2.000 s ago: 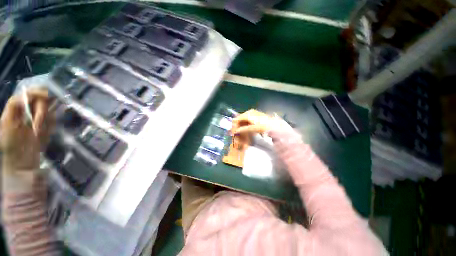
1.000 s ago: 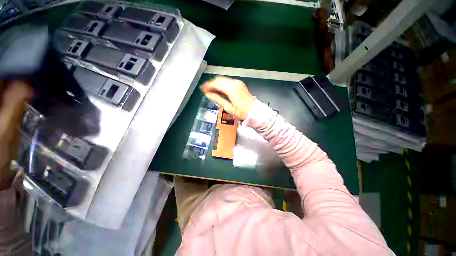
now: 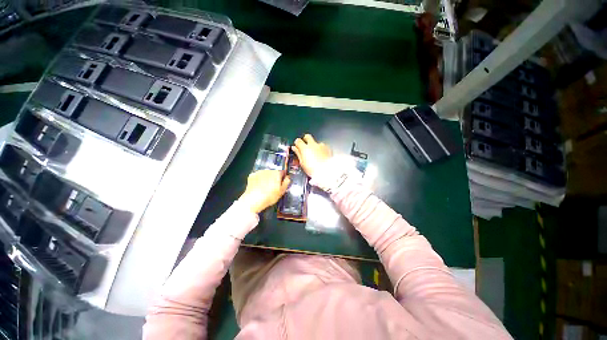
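Observation:
A black plastic housing point(image 3: 293, 199) lies in the orange jig point(image 3: 291, 218) on the green bench, with only thin orange edges of the jig showing around it. My left hand point(image 3: 266, 188) holds the housing's left side. My right hand point(image 3: 311, 158) is at its upper end, fingertips on or just over it; whether it grips is hard to tell. A clear strip with dark and pale squares point(image 3: 271, 154) lies left of the jig, partly behind my left hand.
A clear tray of black housings point(image 3: 143, 99) lies over a white sheet point(image 3: 233, 113) at left. A dark striped block point(image 3: 426, 136) is at the bench's right. A small dark part point(image 3: 359, 153) lies right of my hands. Stacked trays point(image 3: 512, 126) and a pale post point(image 3: 506, 66) stand at right.
My left hand has moved from the tray to the jig, and a housing now covers the jig. My right hand has moved slightly down and right. The tray shows a bare white gap in its lower row.

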